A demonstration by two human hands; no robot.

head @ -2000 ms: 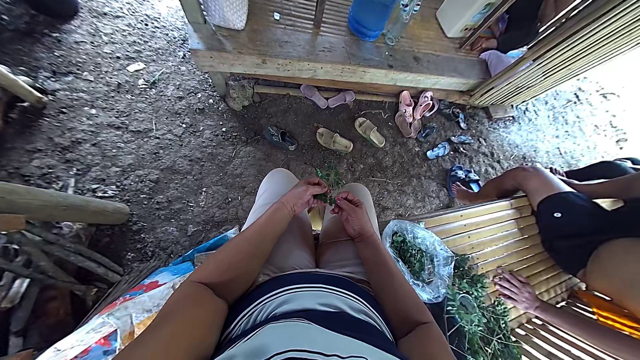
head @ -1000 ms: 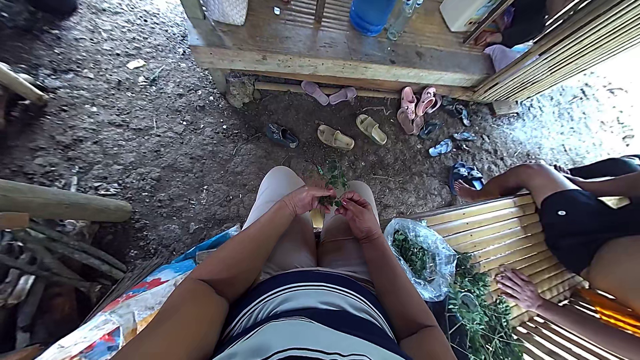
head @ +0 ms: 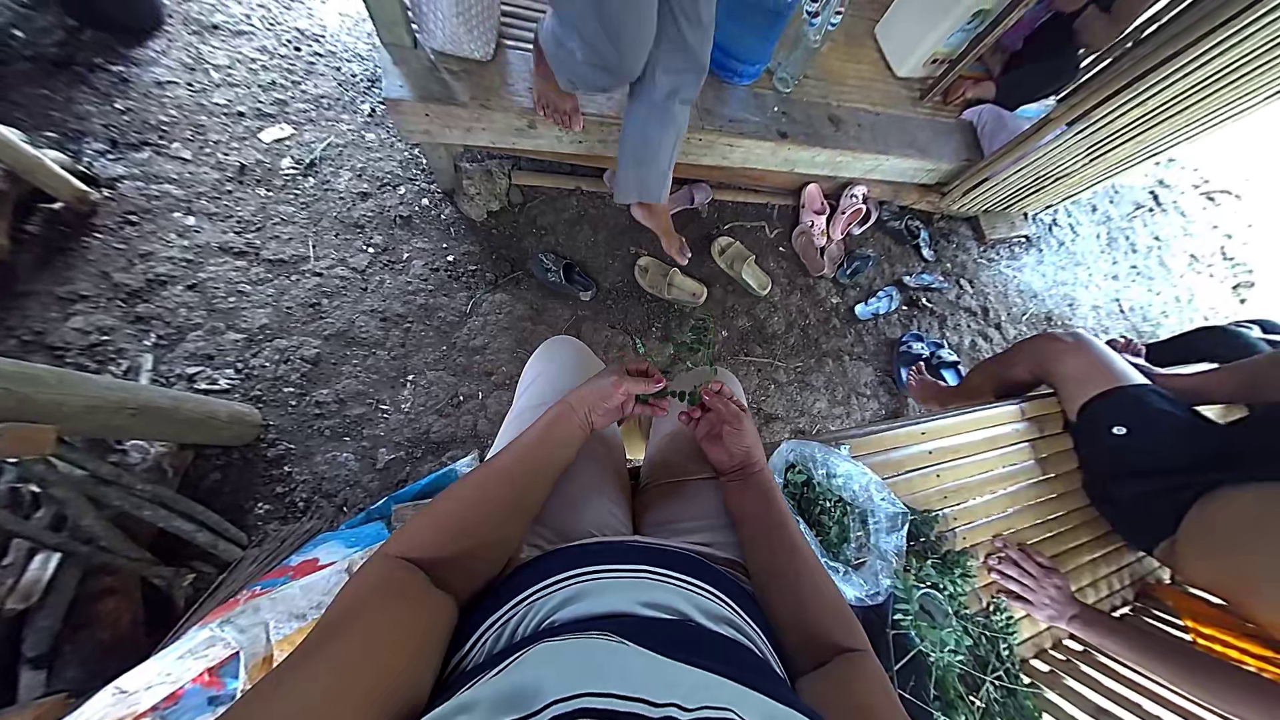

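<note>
Over my lap, my left hand (head: 615, 396) and my right hand (head: 722, 425) hold a sprig of small green leaves (head: 684, 396) between their fingertips. The sprig spans the short gap between the hands, and part of it hangs past my knees. To the right of my right forearm, a clear plastic bag (head: 880, 505) stands open with loose green leaves (head: 820, 508) inside. Beside the bag, a pile of leafy green stems (head: 955, 625) lies on the bamboo bench (head: 985, 465).
A person sits at the right, one hand (head: 1035, 583) on the bench. Ahead, another person's grey-trousered legs (head: 655, 100) come off a wooden platform (head: 860, 140). Tan slides (head: 670, 281) and several other shoes lie on the dirt. At left are a log (head: 125, 402) and stacked firewood (head: 110, 520).
A person in grey trousers has appeared on the platform, one bare foot lowered near the tan slides. My hands stay over my lap with the greenery, slightly farther apart than a second ago.
</note>
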